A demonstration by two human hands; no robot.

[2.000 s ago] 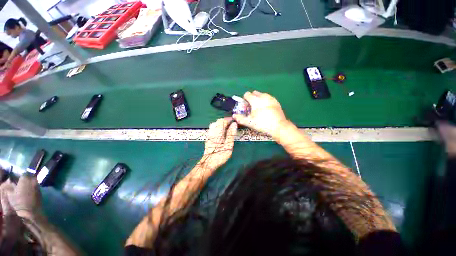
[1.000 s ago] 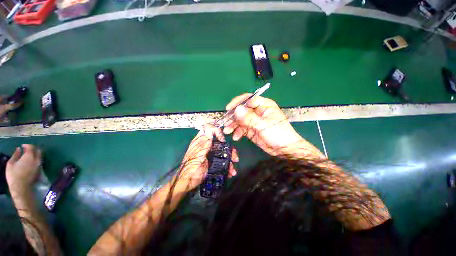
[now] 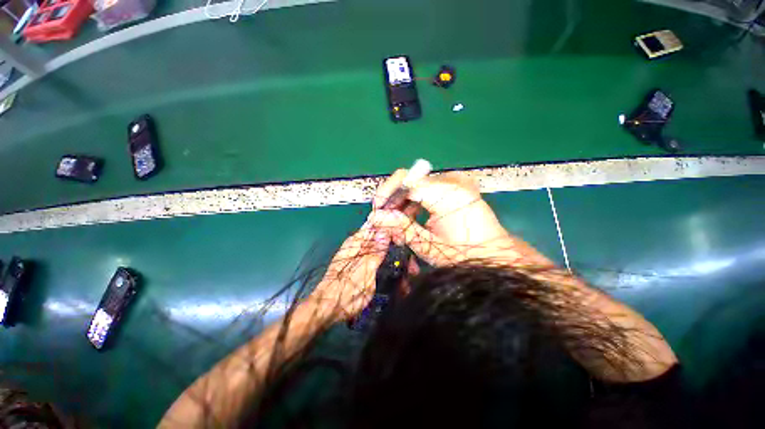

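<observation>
My left hand (image 3: 359, 255) holds a black phone unit (image 3: 392, 266) over the bench, just on the near side of the metal edge strip. My fingers and the wearer's dark hair hide much of the phone. My right hand (image 3: 453, 214) grips a slim tool with a white end (image 3: 417, 171), pointing up and away. The tool's lower part is dark, and its tip is hidden where both hands meet at the phone's upper end.
On the green belt (image 3: 277, 109) lie a phone (image 3: 402, 96) wired to a round module (image 3: 444, 77), a white scrap (image 3: 457, 107), a gold phone (image 3: 658, 43), an opened unit (image 3: 654, 116) and other black phones. A phone (image 3: 111, 308) lies on the bench at left.
The phone first held over the belt is now over the bench in my left hand. My right hand has brought the tool down against it. Belt phones have shifted left in view; the neighbour's hands have left view.
</observation>
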